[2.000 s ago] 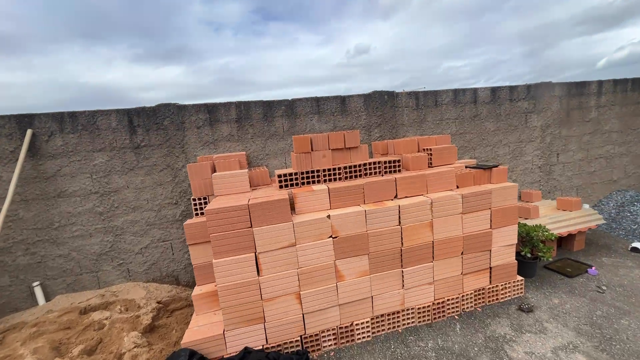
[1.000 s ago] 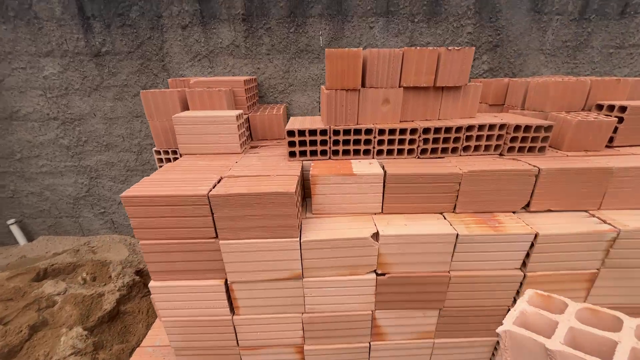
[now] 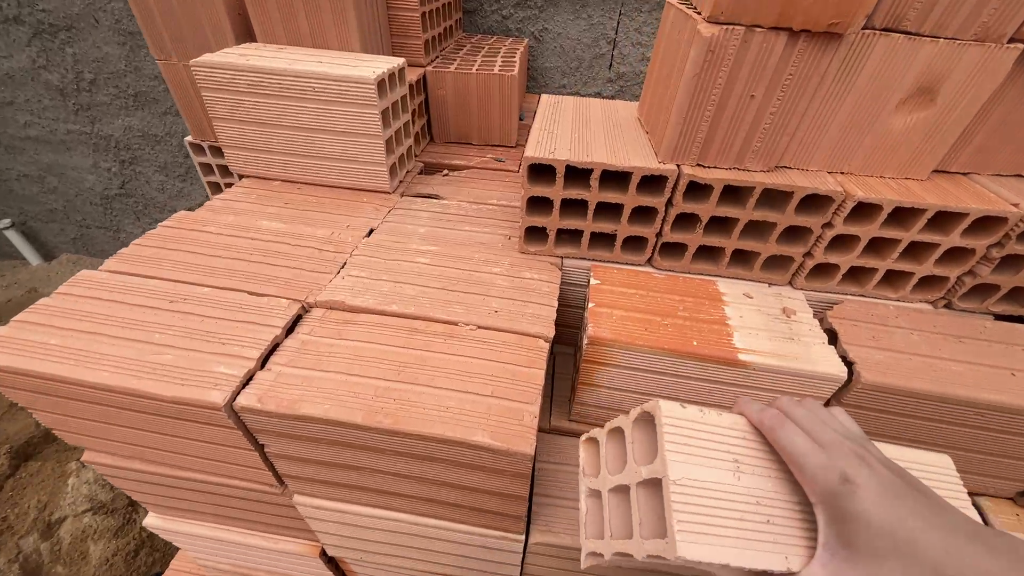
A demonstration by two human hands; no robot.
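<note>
My right hand (image 3: 848, 480), at the lower right, grips a pale hollow clay brick (image 3: 736, 480) with ribbed faces, its open cells turned to the left. The fingers lie over its top and the thumb is hidden. This brick is in front of an orange-stained brick (image 3: 680, 320) of the stack; whether the two touch cannot be told. To the left are large ribbed bricks (image 3: 400, 376) laid side by side. Behind stands a row of hollow bricks (image 3: 596, 204) with their cells facing me. My left hand is out of view.
A pale hollow brick (image 3: 300, 112) lies on the stack at the upper left, near upright bricks. More bricks (image 3: 800, 96) rise at the upper right. A rough grey wall (image 3: 72, 96) runs behind. Sand (image 3: 48, 480) and a white pipe (image 3: 20, 240) are at the left.
The view has moved much closer to the stack. The pale hollow brick, at the lower right edge one second ago, is now farther in, and my right hand on it has come into sight.
</note>
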